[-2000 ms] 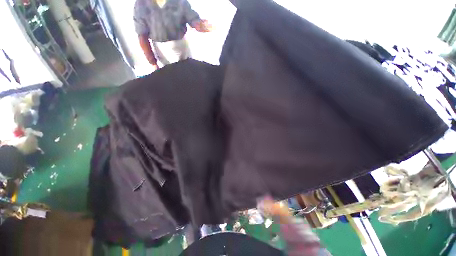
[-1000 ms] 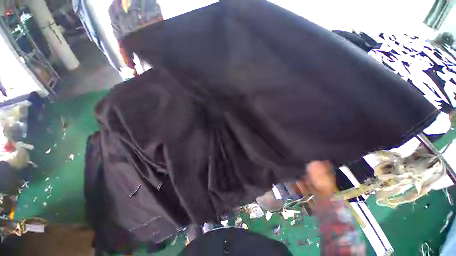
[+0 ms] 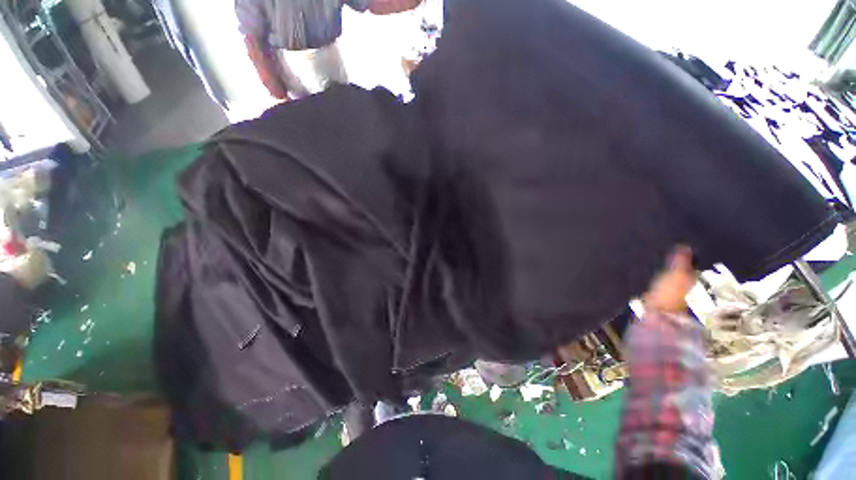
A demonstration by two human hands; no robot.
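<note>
The black cloth (image 3: 582, 197) hangs as a wide sheet across the middle and right. On the left it falls in a wrinkled heap of loose cloth (image 3: 282, 281). The thick, smooth fabric roll (image 3: 657, 103) slants from the top centre down to the right. My right hand (image 3: 671, 281), slightly blurred, in a checked sleeve, is at the sheet's lower edge on the right. Its fingers lie over the edge and look closed on it; the edge bends up there. The cloth partly hides the fingertips. My left hand is not in view.
A person (image 3: 310, 47) stands behind the cloth. A metal bar (image 3: 817, 291) and pale rags (image 3: 770, 328) are at the right. Cut pieces (image 3: 788, 112) lie upper right. A cardboard box (image 3: 84, 441) is lower left. Scraps litter the green floor (image 3: 103, 281).
My right hand has moved right and up along the cloth's lower edge. The raised flap by the other person has dropped, and the folds in the middle have shifted.
</note>
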